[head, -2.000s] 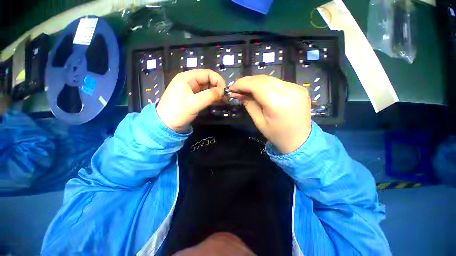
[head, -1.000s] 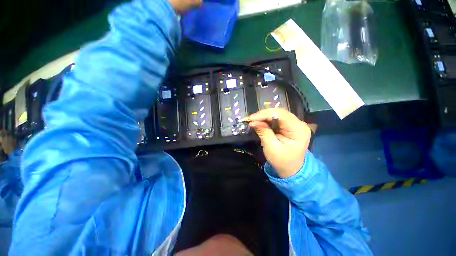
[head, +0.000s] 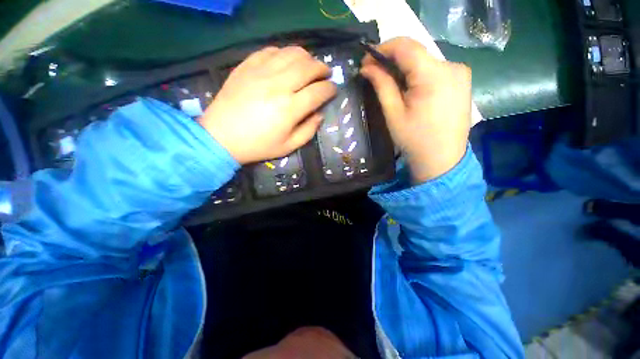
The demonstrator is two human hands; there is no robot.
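A long black assembly tray [head: 245,205] holds several dark phone housings side by side, tilted across the view. My left hand [head: 274,105] lies over the middle of the tray, its fingertips beside the pale square at the top of the rightmost housing [head: 344,133]; whether it holds a small part cannot be told. My right hand [head: 428,98] is at the tray's right end, gripping dark tweezers [head: 384,59] whose tip points up and left near that housing's top corner. My left hand hides part of the neighbouring housing.
A white strip [head: 400,21] lies behind my right hand, with a thin yellow loop [head: 335,8] near it. A clear plastic bag [head: 467,24] lies at the back right. A blue bin [head: 203,5] is at the top edge. More dark housings [head: 609,55] stand far right.
My left hand has come from the blue bin back over the tray. My right hand now holds dark tweezers near the rightmost housing's top. The view has shifted and the tray appears more tilted.
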